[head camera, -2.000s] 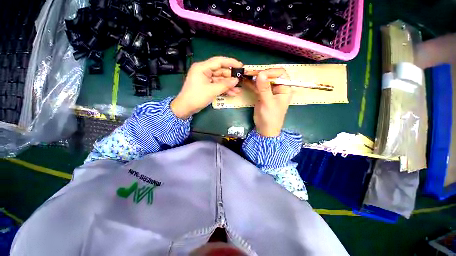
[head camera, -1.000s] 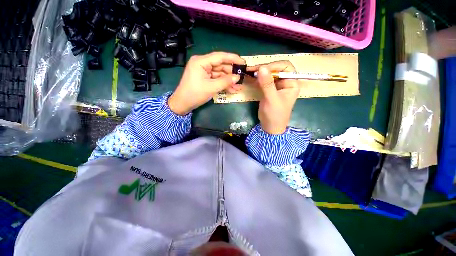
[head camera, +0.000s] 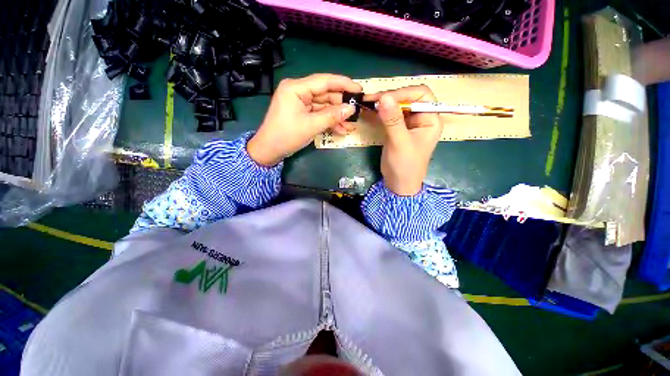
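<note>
My left hand (head camera: 300, 116) holds a small black plastic part (head camera: 353, 107) between thumb and fingers. A small pale ring shows on the part's face. My right hand (head camera: 408, 134) grips a slim white and gold pen-like tool (head camera: 459, 109). Its dark tip points left at the part; whether it touches cannot be told. Both hands are over a long tan card (head camera: 485, 109) with dotted edges. Small dark marks show at the card's left end, partly hidden by my left hand.
A loose pile of black parts (head camera: 239, 62) lies left of the card. A pink basket (head camera: 433, 42) of black parts stands beyond it. Far left is a tray (head camera: 18, 95) beside clear plastic (head camera: 84, 117). Wrapped tan cards (head camera: 606, 158) and white scraps (head camera: 525, 202) lie right.
Compared with the first frame, the card, basket and wrapped cards appear shifted slightly right and up. The tool now lies nearer level. Both hands keep their holds.
</note>
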